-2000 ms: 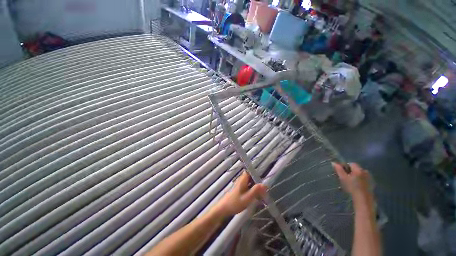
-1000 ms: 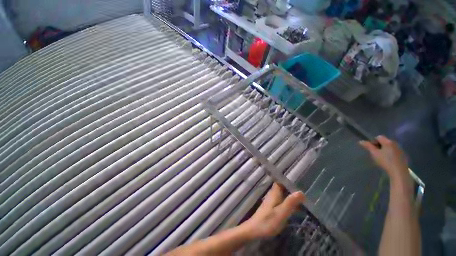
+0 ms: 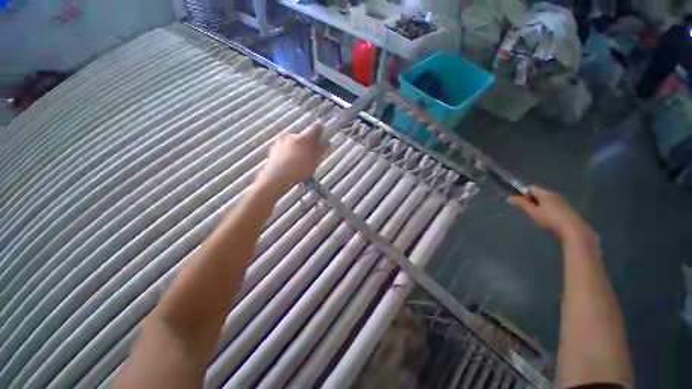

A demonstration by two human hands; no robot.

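A long rectangular frame of flat silver bars (image 3: 414,271) is held tilted over the right end of a wide bench of parallel padded white tubes (image 3: 199,186). My left hand (image 3: 297,157) is closed around the frame's far left corner, above the tubes. My right hand (image 3: 544,208) grips the frame's right side bar, out past the bench edge. Small thin hooks or rods show along the left bar. The frame's near end runs to the bottom right and is partly cut off by the picture's edge.
Grey knotted sleeve ends (image 3: 379,144) line the bench's far right edge. Stacked metal racks (image 3: 470,363) and brown cloth (image 3: 396,349) lie below at the bottom. A blue-green basin (image 3: 448,91) stands on the floor beyond, near a white side bench (image 3: 334,30) and piled bags (image 3: 542,45).
My left hand has moved from the middle of the frame's left bar forward to its far left corner. My right hand still holds the right bar, and the view has shifted.
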